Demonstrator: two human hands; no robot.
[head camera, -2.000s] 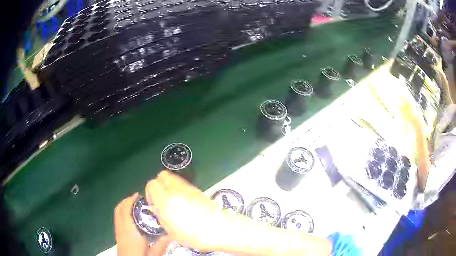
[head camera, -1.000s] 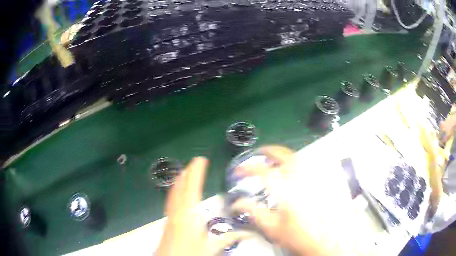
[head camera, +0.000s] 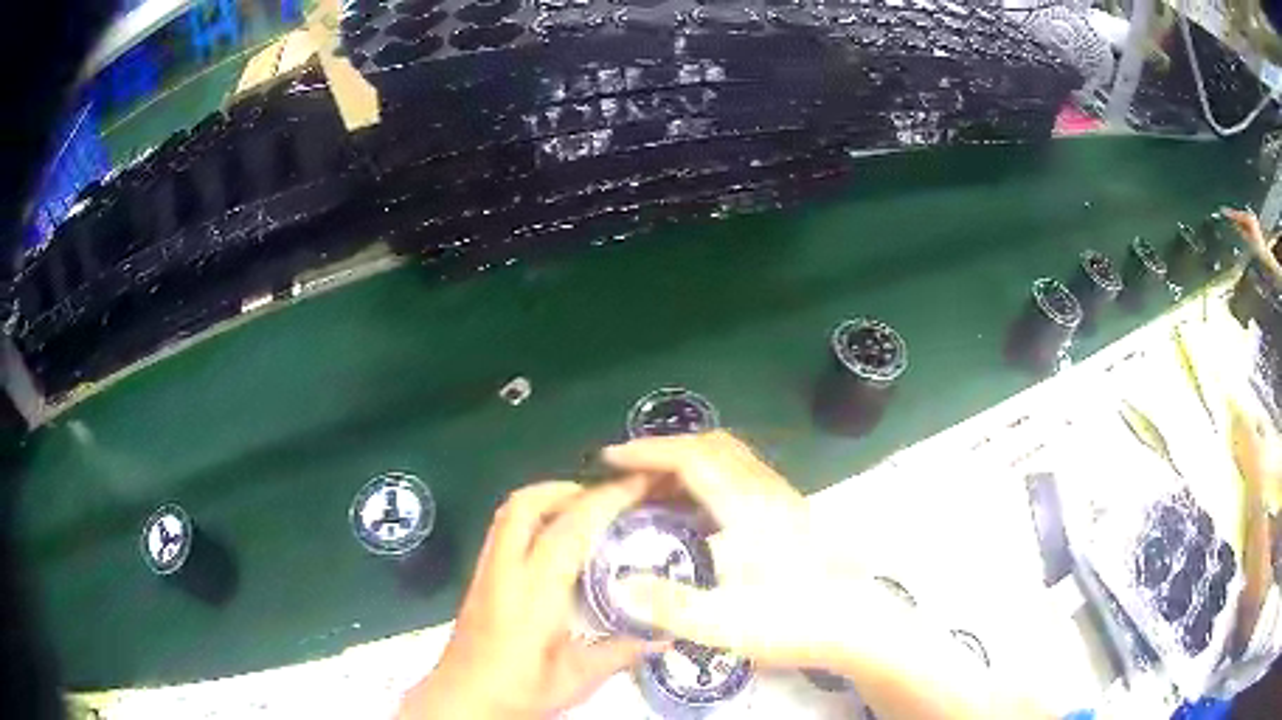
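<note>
Both hands are around one cylindrical unit (head camera: 650, 570) with a bright three-armed mark on its round top. My left hand (head camera: 527, 605) grips its left side. My right hand (head camera: 759, 563) is on its right, fingers over the top. Another marked unit (head camera: 699, 671) stands just below, partly hidden by my hands. A dark-topped unit (head camera: 674, 412) stands behind my fingers on the green belt (head camera: 562, 331). Two bright-marked units (head camera: 392, 515) stand on the belt at left. A dark-topped unit (head camera: 869, 352) stands to the right.
Stacked black trays (head camera: 605, 120) line the belt's far side. Several units recede at upper right. A small loose part (head camera: 516, 390) lies on the belt. The white ledge (head camera: 970, 492) holds a dark narrow object (head camera: 1049, 528) and a bag of black round pieces (head camera: 1184, 563). Another person's hand (head camera: 1251, 232) shows far right.
The belt units and the ledge items have shifted right in view. Both hands have come together around a bright-marked unit. Two bright-marked units show more fully at left.
</note>
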